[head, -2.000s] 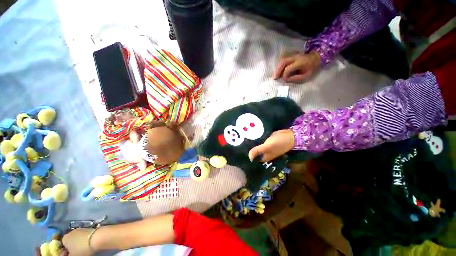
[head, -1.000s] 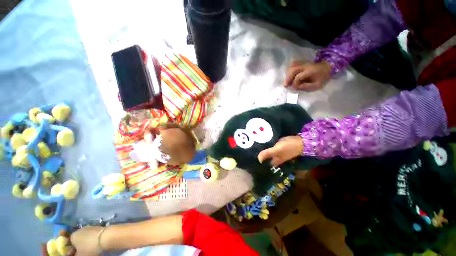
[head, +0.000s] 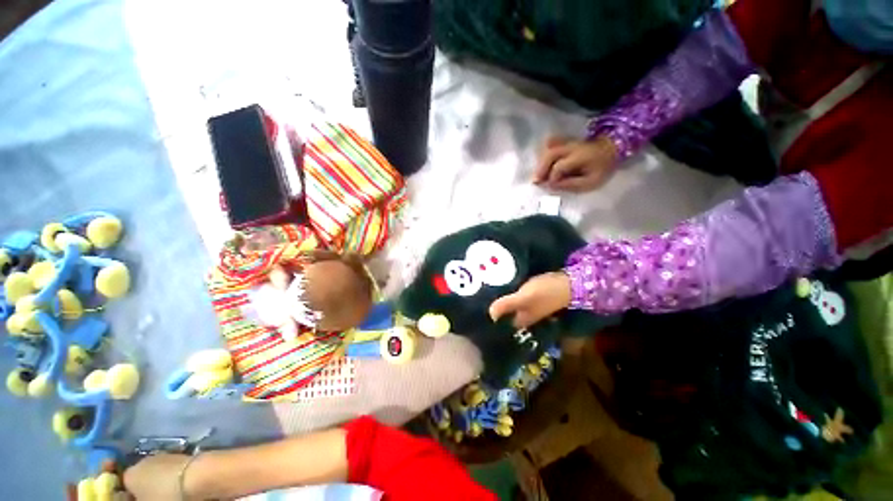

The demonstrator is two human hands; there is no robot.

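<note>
My right hand (head: pixel 152 479), with a bracelet and red sleeve, is at the bottom left edge. Its fingers are on a yellow-and-blue plush toy (head: pixel 98 485), partly cut off by the frame. A small skin-coloured patch at the toy's far side may be my left hand; it is too cut off to tell. A loose heap of similar toys (head: pixel 69 294) lies just above on the blue cloth. Small silver snips (head: pixel 164 444) lie beside my wrist. One toy (head: pixel 204 374) lies apart, and another (head: pixel 397 344) lies by the brown-haired doll (head: pixel 336 292).
A black phone (head: pixel 249 164) lies on a red box beside striped cloth (head: pixel 348 181). A black flask (head: pixel 397 108) stands behind. At right, a neighbour's purple-sleeved hands (head: pixel 539 298) rest by a green snowman plush (head: pixel 470 235). A carton of toys (head: pixel 494 401) is below the table edge.
The view shifts slightly between frames. My right hand stays at the toy by the lower left edge. The neighbour's hands hold nearly the same pose.
</note>
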